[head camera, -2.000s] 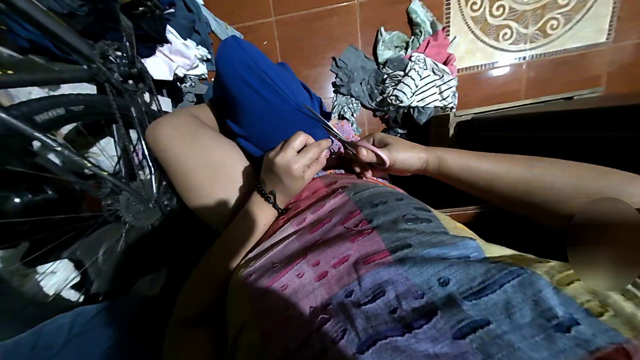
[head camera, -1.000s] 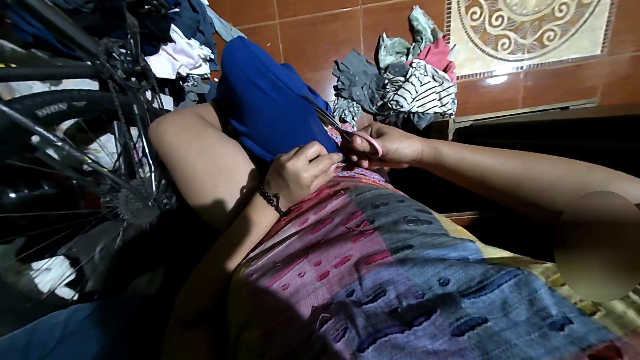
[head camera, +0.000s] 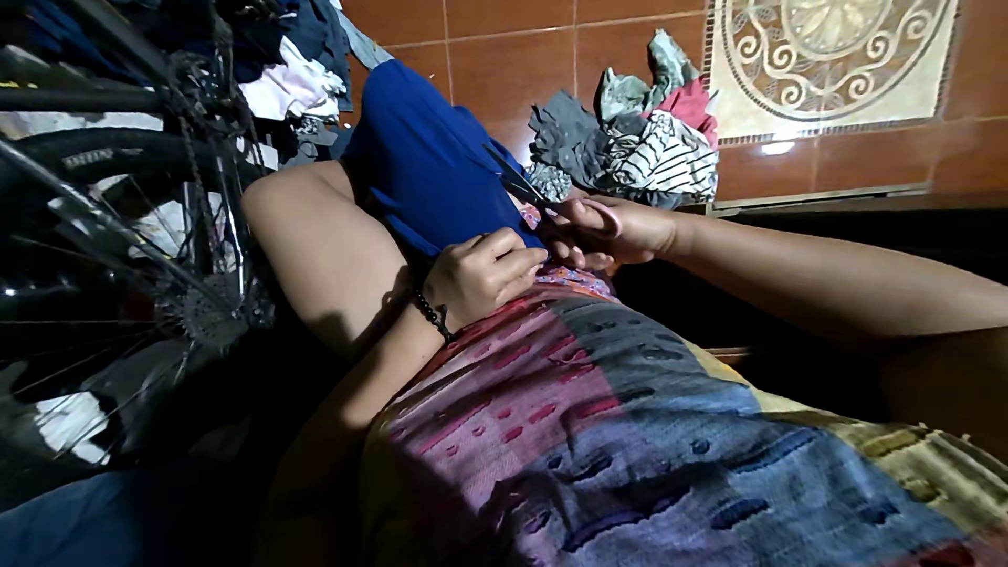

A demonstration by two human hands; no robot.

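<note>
A pair of scissors [head camera: 605, 220] with pink handles is in my right hand [head camera: 614, 228]; its blades are parted and point up and left across the edge of a blue cloth. The blue cloth [head camera: 441, 157] lies over my lap. My left hand [head camera: 484, 276], with a dark beaded bracelet at the wrist, has its fingers curled on the near edge of the blue cloth, just left of my right hand. Between the hands a bit of small-patterned pink fabric [head camera: 579, 282] shows. What the left fingertips pinch is partly hidden.
A bicycle [head camera: 213, 307] stands close at the left, with clothes [head camera: 295, 83] behind it. Ahead, a heap of cloth pieces [head camera: 665, 161], grey, striped and red, lies on the brown tiled floor [head camera: 512, 63] beside a patterned tile panel [head camera: 835, 71].
My right hand and the scissors have shifted slightly, and the blades now stand more clearly apart. My left hand stays close beside them on the cloth.
</note>
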